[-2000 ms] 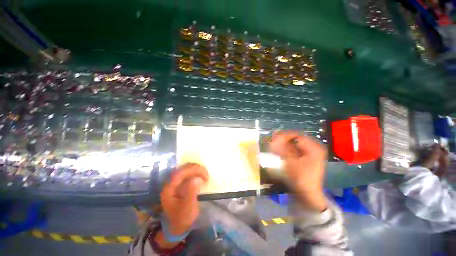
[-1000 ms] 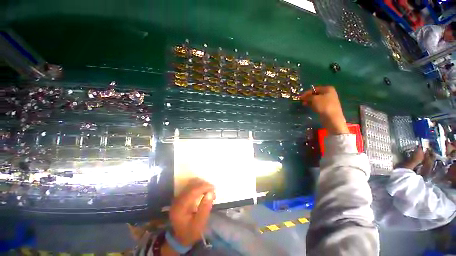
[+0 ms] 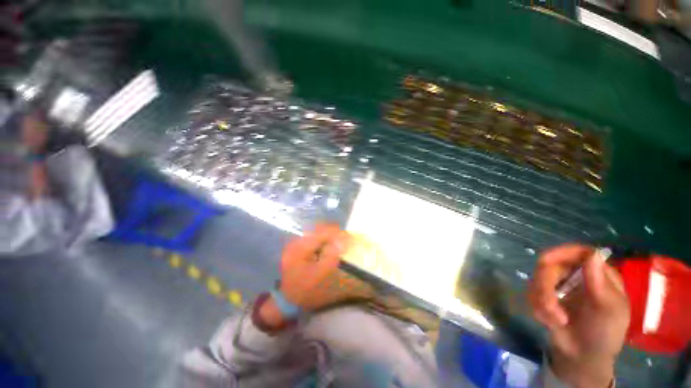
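My left hand (image 3: 312, 267), with a light blue band and a dark red bracelet at the wrist, is at the left edge of the bright work sheet (image 3: 413, 239). Its fingers are curled and blurred; whether they hold a part cannot be told. My right hand (image 3: 580, 303) is right of the sheet, beside the red bin, with a slim light tool, perhaps tweezers (image 3: 582, 274), between thumb and fingers. The right tray (image 3: 485, 178) has amber parts (image 3: 500, 125) in rows at its far side. The left tray (image 3: 261, 148) is cluttered with silver parts under glare.
The red bin (image 3: 658, 303) stands at the right edge. Another person's sleeve (image 3: 57, 201) and hands are at the far left, near a pale striped sheet (image 3: 121, 106). A blue stool (image 3: 163, 216) is below the bench. A blurred post (image 3: 239, 38) stands behind the left tray.
The view has swung left, so the bench things sit further right and tilted. My right hand has come back from the amber rows to beside the red bin. My left hand stays by the sheet.
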